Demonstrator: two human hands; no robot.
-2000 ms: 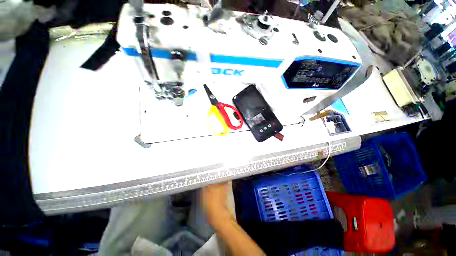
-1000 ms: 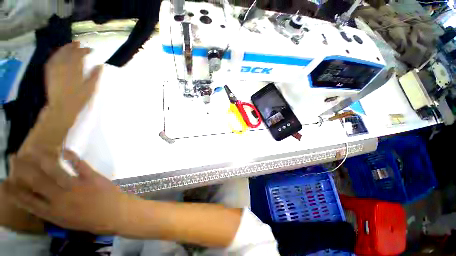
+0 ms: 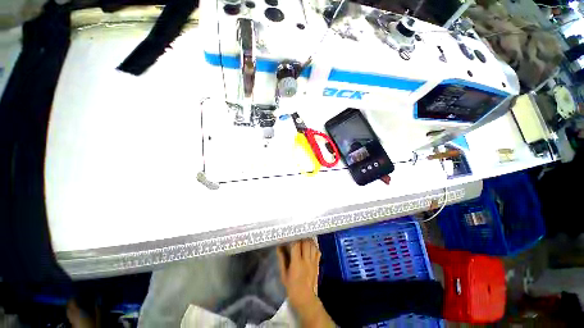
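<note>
Long black fabric bands (image 3: 24, 173) lie over the table's left end and hang past its front edge. A short black strip with a frayed edge (image 3: 150, 48) lies behind and left of the needle area. The presser foot (image 3: 264, 118) has no fabric under it. My right hand (image 3: 300, 269) is below the table's front edge by my lap, fingers slightly apart, with nothing visible in it. A dim skin-toned patch (image 3: 78, 316) at the bottom left may be my left hand; its grip cannot be made out.
The white sewing machine (image 3: 384, 61) stands across the back. Scissors with yellow and red loops (image 3: 320, 148) and a black smartphone (image 3: 360, 148) lie right of the needle. A measuring scale (image 3: 256, 238) runs along the front edge. Blue crates (image 3: 384, 251) and a red box (image 3: 475, 285) are below.
Both hands were over the table's left side one second ago, near a blurred white area. My right hand has returned to my lap; my left has left the tabletop. The view has shifted slightly.
</note>
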